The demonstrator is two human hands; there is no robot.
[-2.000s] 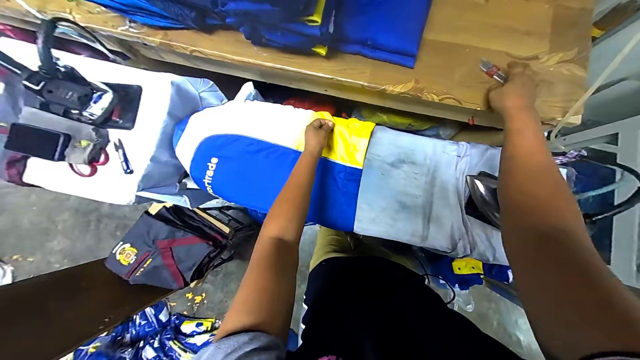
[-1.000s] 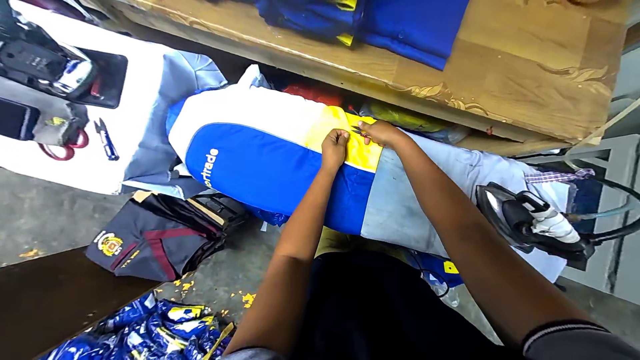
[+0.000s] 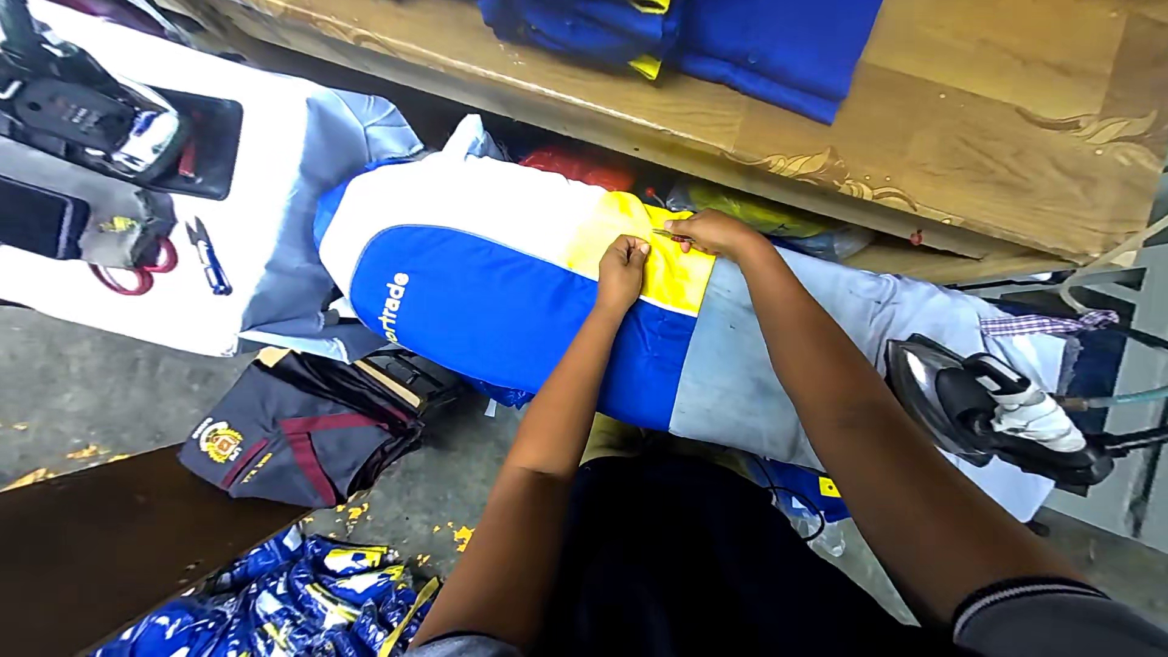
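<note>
A white, blue and yellow garment point(image 3: 493, 283) lies stretched over the ironing board point(image 3: 748, 383). Its yellow part is pinched between the fingers of my left hand point(image 3: 624, 269). Just to the right, my right hand point(image 3: 712, 234) holds a small pair of thread snips point(image 3: 672, 237) against the same yellow fabric; its blades point toward my left fingertips and are partly hidden by my fingers. A steam iron point(image 3: 995, 406) with white wrapping on its handle rests at the right end of the board, beside my right forearm.
A wooden table point(image 3: 967, 119) with folded blue garments point(image 3: 766, 55) runs along the far side. On a white-covered table at left are another iron point(image 3: 91, 109), a phone point(image 3: 41, 219), red-handled scissors point(image 3: 135, 269) and a pen point(image 3: 210, 257). Folded dark garments point(image 3: 301, 429) and bagged garments point(image 3: 301, 593) sit lower left.
My right hand has come from the wooden table, where it was at the snips, to the yellow fabric beside my left hand. The left hand has stayed on the garment.
</note>
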